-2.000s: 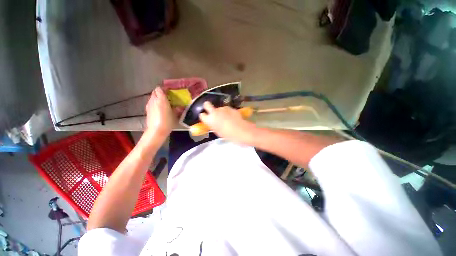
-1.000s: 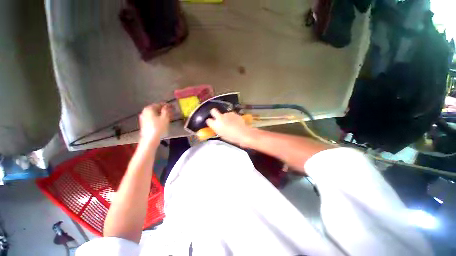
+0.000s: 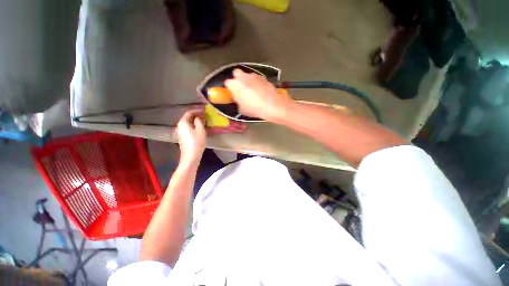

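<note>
My right hand (image 3: 249,95) is shut on the orange handle of the steam iron (image 3: 237,114). The iron lies over the far and right part of the pocket piece (image 3: 231,128), whose pink-red rim shows at the near side. The yellow template (image 3: 216,117) shows between the iron and my left hand. My left hand (image 3: 191,127) is at the left edge of the piece, fingers bent near the dark cord (image 3: 150,107); whether it pinches cord or cloth is unclear. The cord runs left as two taut lines to the table's left corner, with a small dark toggle.
A dark pocket stack (image 3: 202,25) lies at the back, beside a spare yellow template (image 3: 268,4). Dark cloth (image 3: 406,64) lies back right. The iron's hose (image 3: 340,88) runs right. A red plastic basket (image 3: 103,181) stands below the left table edge (image 3: 81,56).
The iron has moved from the piece's near right side to its far side, uncovering the pink-red near rim. My left hand has come in against the piece's left edge. The camera view has shifted.
</note>
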